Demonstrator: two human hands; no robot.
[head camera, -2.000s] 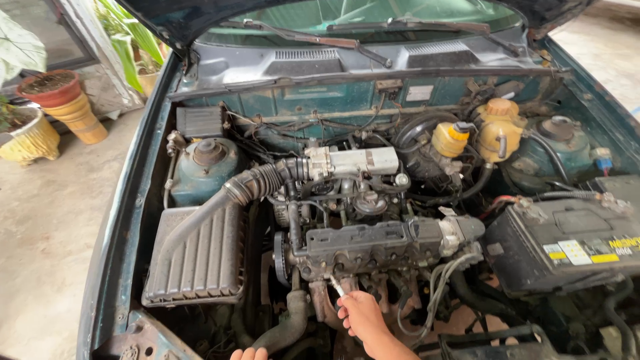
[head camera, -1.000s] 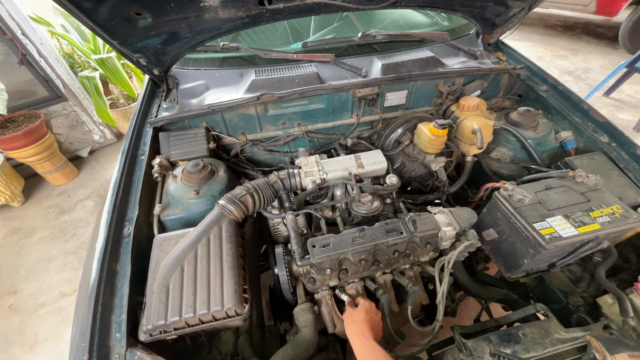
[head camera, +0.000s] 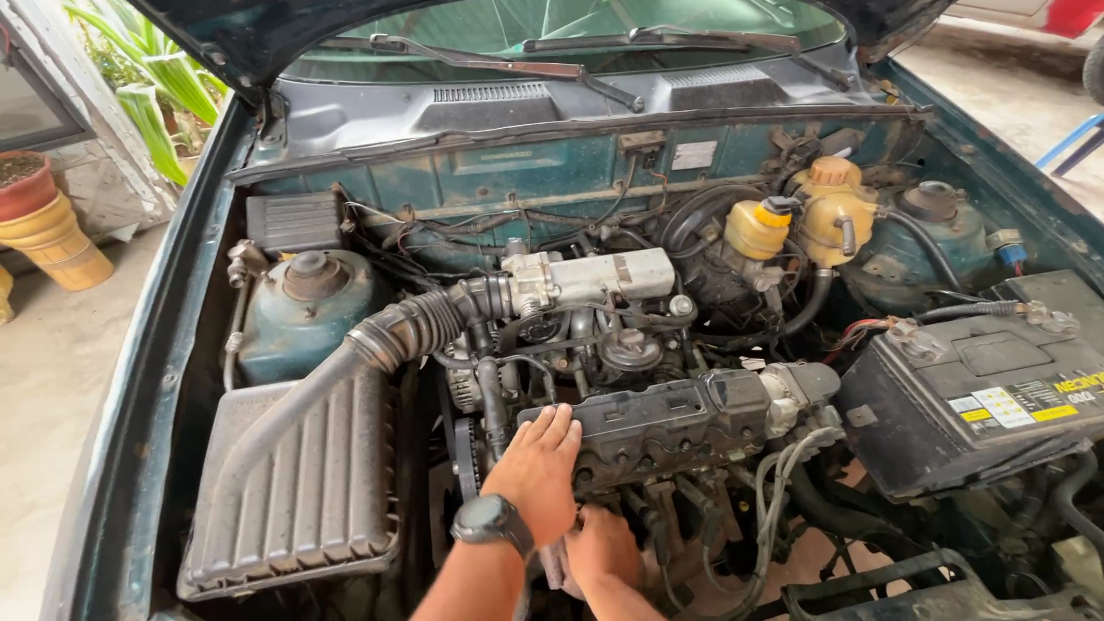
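Note:
My left hand (head camera: 536, 470), with a dark watch (head camera: 493, 522) on its wrist, lies with its fingers on the left end of the black engine valve cover (head camera: 642, 423). Nothing shows in it. Just below and to its right, my right hand (head camera: 601, 545) reaches down at the front edge of the engine, by the exhaust side. Its fingers are curled and partly hidden, so what it holds cannot be told. Spark plug leads (head camera: 768, 509) loop down to the right of it. The toothed timing belt (head camera: 467, 457) is left of my left hand.
A ribbed air filter box (head camera: 293, 492) stands at the left, its corrugated intake hose (head camera: 401, 332) running to the engine. At the right sits a car battery (head camera: 975, 371). Behind are a yellow-capped fluid reservoir (head camera: 755, 228) and a coolant expansion tank (head camera: 832, 211). The raised hood overhangs above.
My left hand has come onto the valve cover from the lower edge. My right hand, which held a slim metal tool at the engine's front two seconds ago, is now lower there, its fingers partly hidden.

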